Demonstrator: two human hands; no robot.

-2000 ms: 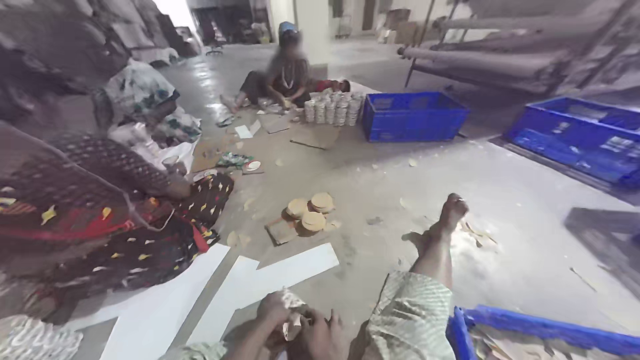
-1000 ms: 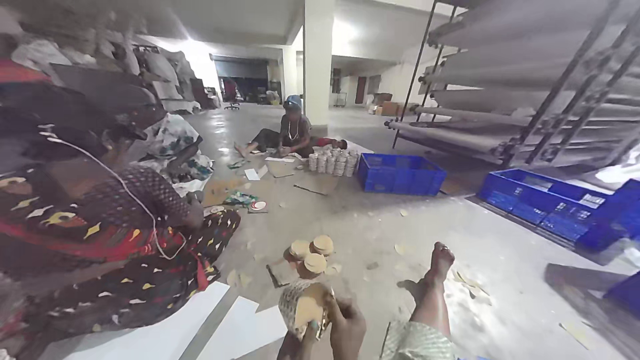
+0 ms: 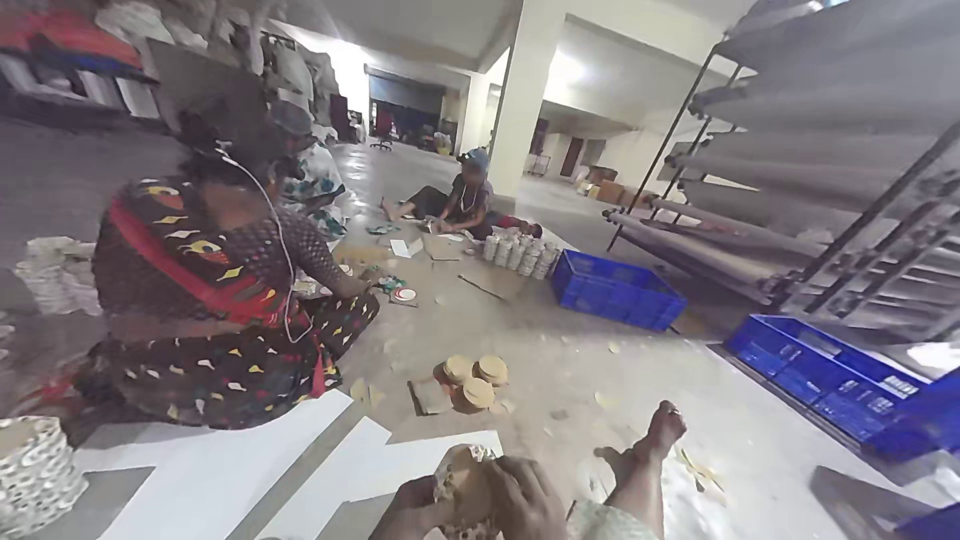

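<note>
Both of my hands hold a round piece with a patterned rim and a plain brown face (image 3: pixel 471 487), low in the view; its exact kind is unclear. My left hand (image 3: pixel 412 510) grips its left side, and my right hand (image 3: pixel 525 495) lies over its right side with bent fingers. Beyond them on the floor stand three small stacks of round tan discs (image 3: pixel 478 391), close together, beside a flat brown square piece (image 3: pixel 430 396). White sheets (image 3: pixel 232 465) lie on the floor to the left of my hands.
A person (image 3: pixel 225 285) sits close on the left; another (image 3: pixel 469 199) sits farther off near patterned cylindrical stacks (image 3: pixel 521 255). Blue plastic crates (image 3: pixel 619 292) stand at the right, below a rack of large rolls (image 3: pixel 825 150). A patterned cylinder (image 3: pixel 37 480) stands at lower left. My bare foot (image 3: pixel 664 431) rests right of centre.
The round piece, raised with its brown face showing one second ago, is now lower, and my right hand covers more of it. The view has tilted up.
</note>
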